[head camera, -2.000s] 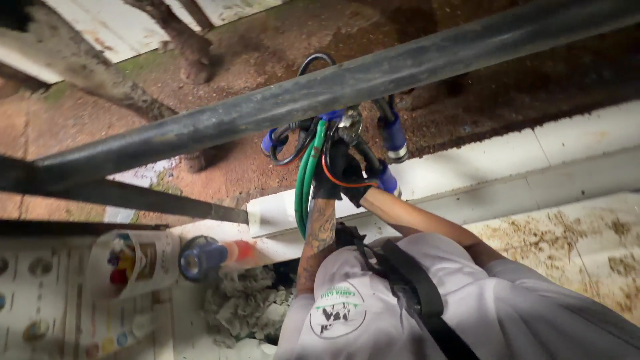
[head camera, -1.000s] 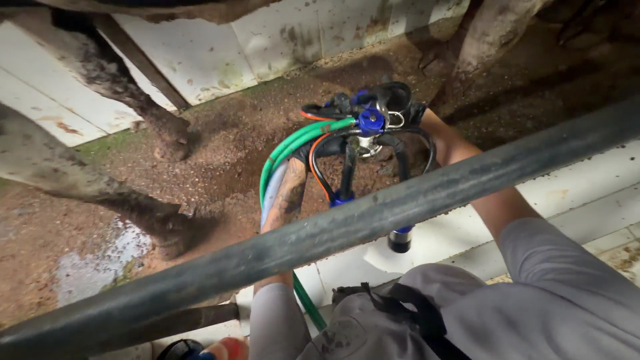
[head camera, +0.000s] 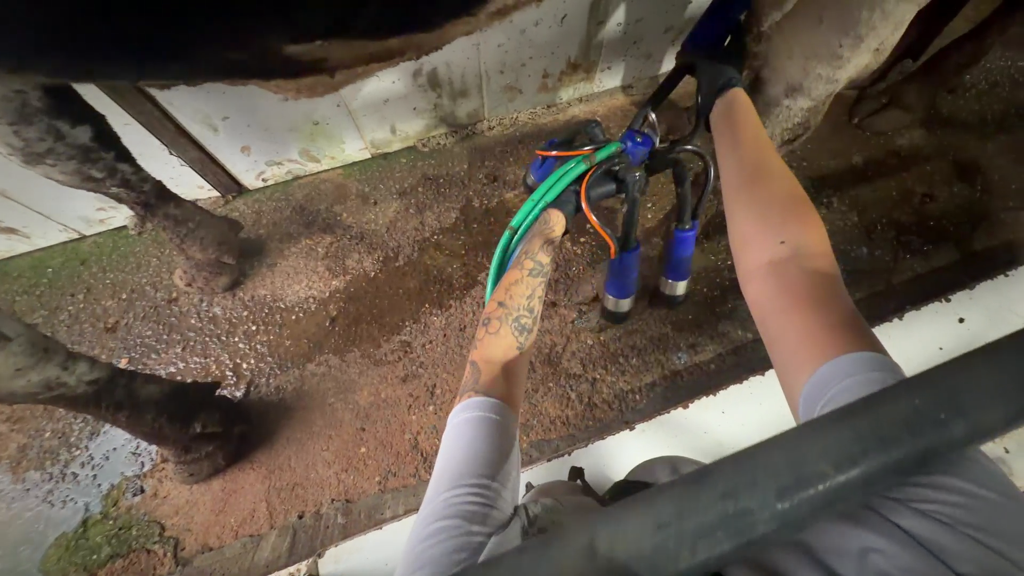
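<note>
A milking cluster with a blue-topped claw (head camera: 638, 147) hangs over the wet floor, green hoses (head camera: 534, 210) running from it. My left hand (head camera: 570, 204), in a black glove, grips it from below, beside the claw. Two blue teat cups with metal bands (head camera: 622, 282) dangle under the claw, and another blue cup (head camera: 541, 170) lies to its left. My right hand (head camera: 714, 80), gloved in black, is raised beside a cow's hind leg (head camera: 812, 60) and holds a blue teat cup (head camera: 714, 30), partly hidden at the top edge.
A thick metal rail (head camera: 768, 472) crosses close in front of my body at the lower right. Cow legs (head camera: 188, 240) stand at the left, with a dark belly (head camera: 224, 40) above. White wall panels (head camera: 416, 104) line the far side of the wet, gritty floor (head camera: 360, 336).
The cluster and my hands have moved away from my body, toward the cow. My right hand has risen from beside the claw to the cow's hind leg. The view has shifted.
</note>
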